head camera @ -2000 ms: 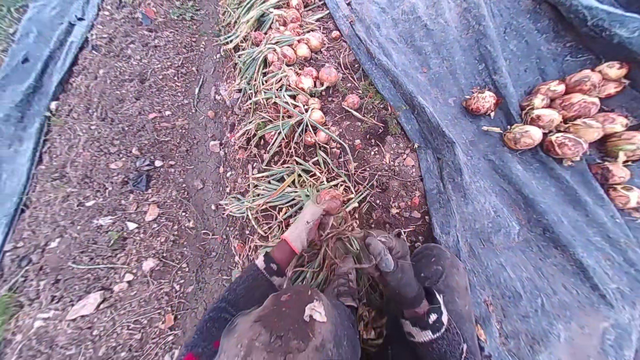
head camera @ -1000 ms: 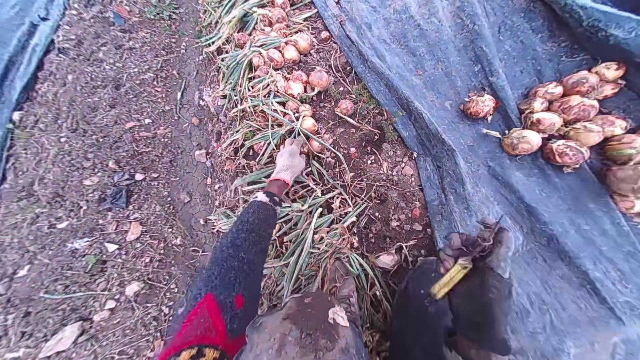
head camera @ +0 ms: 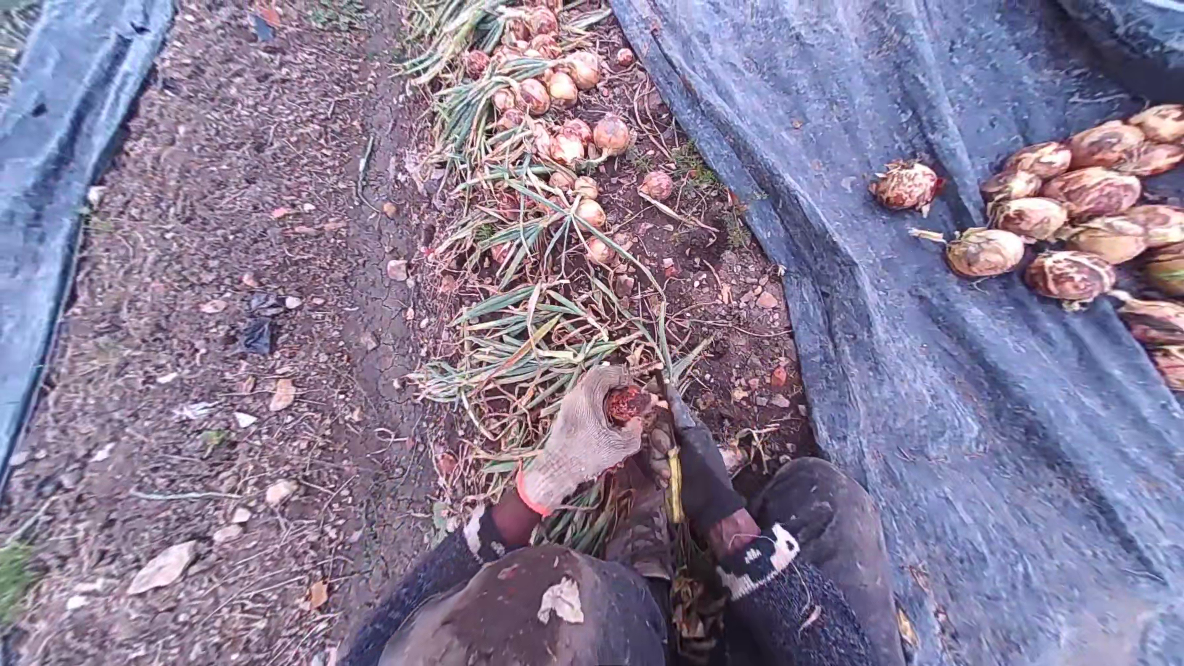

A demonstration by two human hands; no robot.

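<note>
My left hand (head camera: 585,430), in a pale knit glove with an orange cuff, grips a reddish onion (head camera: 627,405) over the bed. Beside it, touching or nearly touching the onion, my right hand (head camera: 689,462) in a dark glove is closed around a tool with a yellow handle (head camera: 675,485); its working end is hard to make out. Cut or loose green onion leaves (head camera: 518,347) lie under and in front of my hands. Further up the row are several onions (head camera: 562,88) with their tops.
Several trimmed onions (head camera: 1091,190) are piled on the dark ground-cover fabric (head camera: 934,398) at the right. Bare soil with stones (head camera: 277,370) stretches along the left, edged by another fabric sheet (head camera: 65,194). My knees are close beneath my hands.
My left hand has come back from the onion row with an onion and now meets my right hand. The right hand has moved left from over my knee, still with the yellow-handled tool.
</note>
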